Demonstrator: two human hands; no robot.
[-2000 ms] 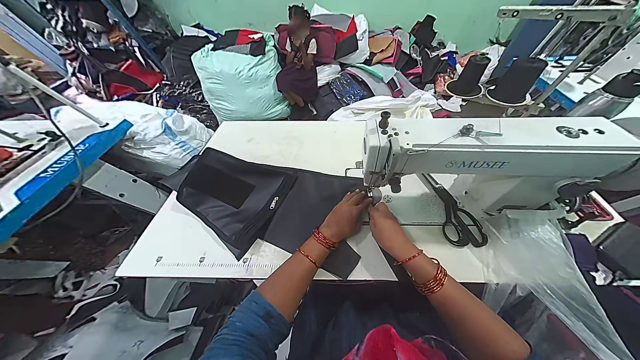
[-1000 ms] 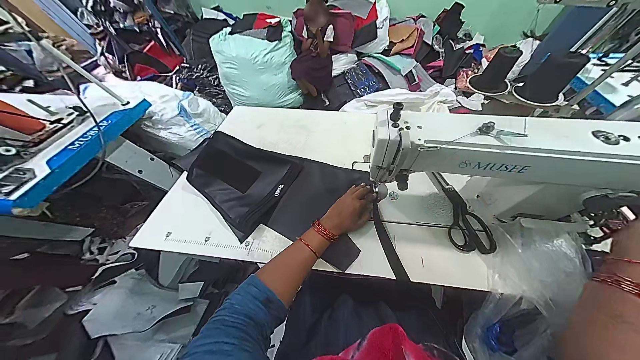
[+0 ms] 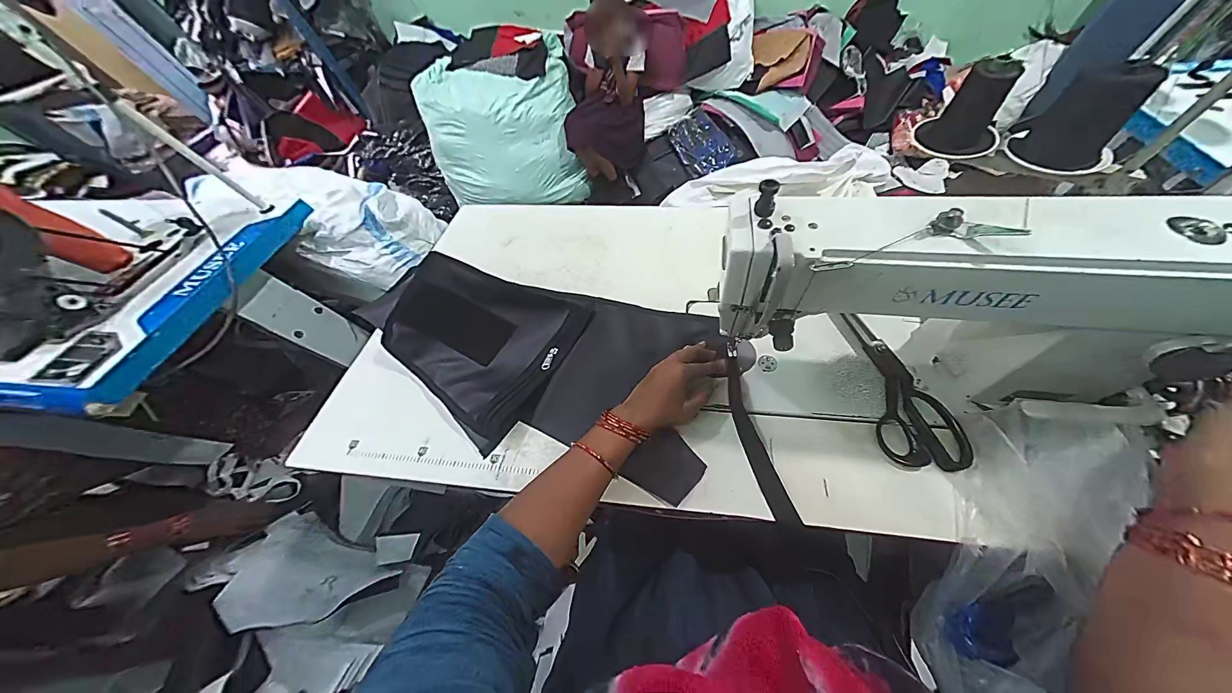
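My left hand (image 3: 679, 385) presses on the dark fabric panel (image 3: 616, 356) beside the needle of the white sewing machine (image 3: 924, 260). The panel lies flat and carries a black pouch piece with a rectangular patch (image 3: 454, 327) at its left. A narrow black strip (image 3: 760, 462) runs from under the presser foot to the table's front edge. At the right edge my right forearm shows, with bangles; the right hand (image 3: 1203, 448) is blurred and partly cut off by the frame, so its hold cannot be told. Black-handled scissors (image 3: 914, 414) lie right of the needle.
The white sewing table (image 3: 568, 241) bears a printed ruler scale. A clear plastic bag (image 3: 1039, 491) hangs at its right front. Another blue-edged machine (image 3: 192, 298) stands at left. Fabric scraps (image 3: 308, 577) cover the floor. Behind are full sacks (image 3: 500, 125), thread cones (image 3: 1088, 115) and a seated person (image 3: 611, 96).
Two seconds ago both my hands were at the needle. My right hand has moved away to the right edge, leaving the strip. My left hand stays on the fabric.
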